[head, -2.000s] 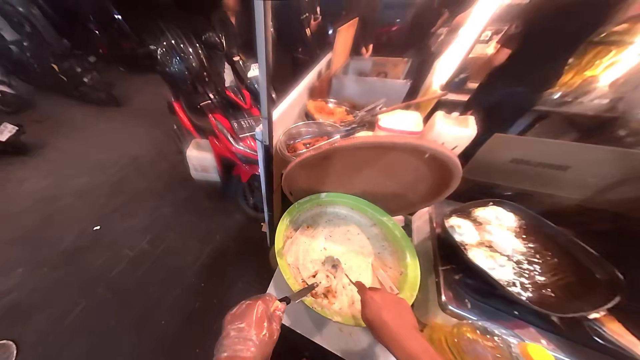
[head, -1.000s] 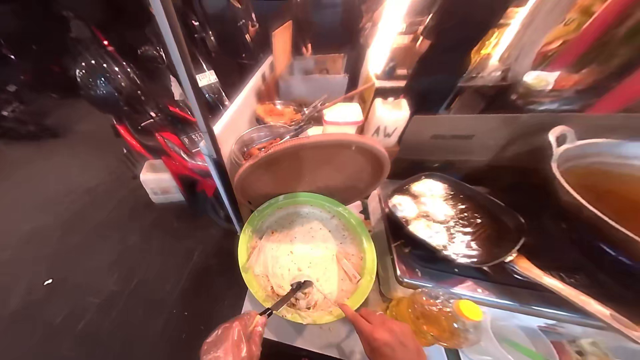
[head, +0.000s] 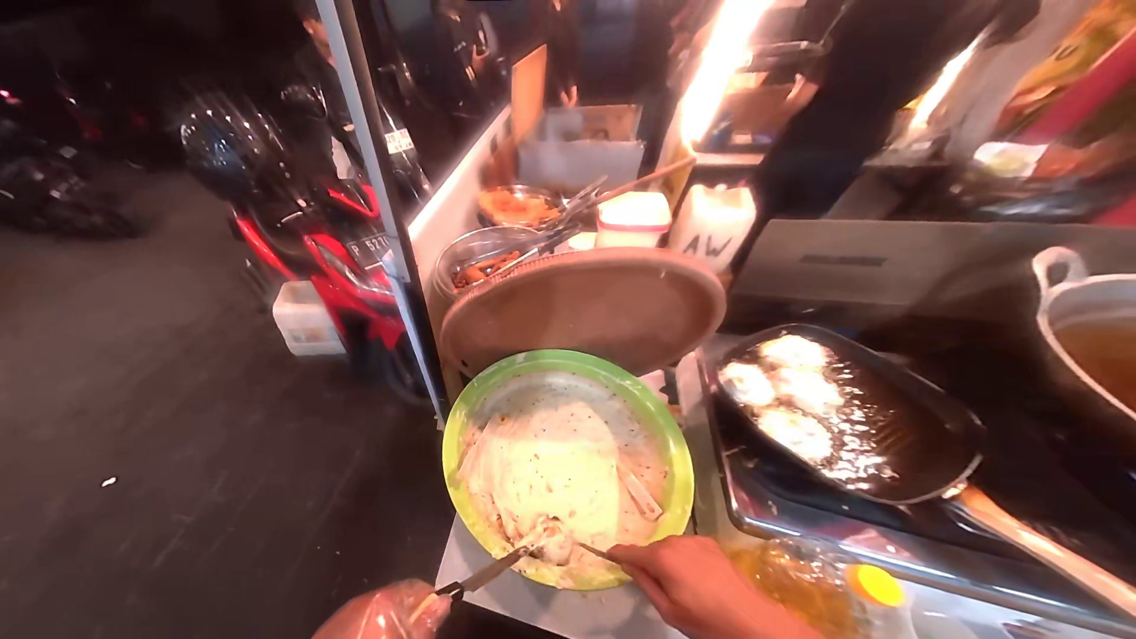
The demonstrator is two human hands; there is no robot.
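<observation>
A green-rimmed bowl holds pale, speckled batter with light strips in it. My left hand, in a clear plastic glove, grips a dark-handled metal utensil whose tip is at a coated lump near the bowl's front. On the right, my bare right hand holds a thin utensil that reaches the same lump; its far end is hidden in batter. Several pieces fry in bubbling oil in a dark pan to the right of the bowl.
Behind the bowl leans a brown oval tray. Tongs lie over a glass bowl. The pan's wooden handle juts toward the front right, near an oil bottle with a yellow cap. A large pot stands far right. A metal post rises left.
Both hands stay at the front of the bowl with their utensils. A lump of batter-coated food now shows between the utensil tips. The view has shifted.
</observation>
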